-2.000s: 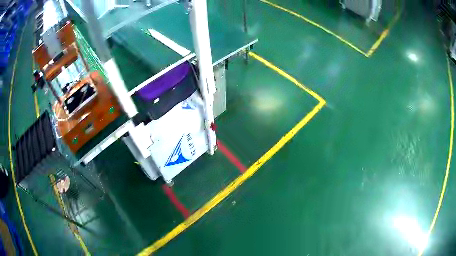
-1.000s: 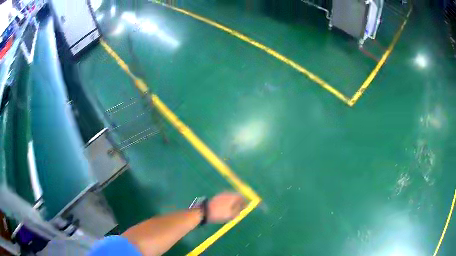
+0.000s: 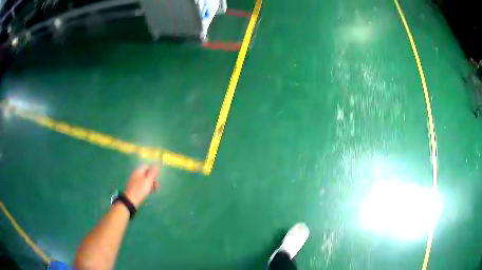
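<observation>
My left hand (image 3: 141, 184) is low at the left of the view, over the green floor and a little below a yellow line. A smartwatch (image 3: 124, 203) with a dark band is on its wrist. The hand is small and blurred, with the fingers curled. No object shows in it, but I cannot tell how far the fingers are closed. My right hand is out of the picture.
A white shoe (image 3: 294, 240) is on the green floor (image 3: 296, 132) at the bottom. Yellow lines (image 3: 227, 100) meet in a corner left of centre. Another curves down the right side. A grey cabinet (image 3: 174, 18) stands at the top left, near red marks. Light glares at the lower right.
The bench, purple bin and orange unit have left the view. The view has turned and moved over the floor. My left arm, absent at first, is now further left, and a shoe has appeared.
</observation>
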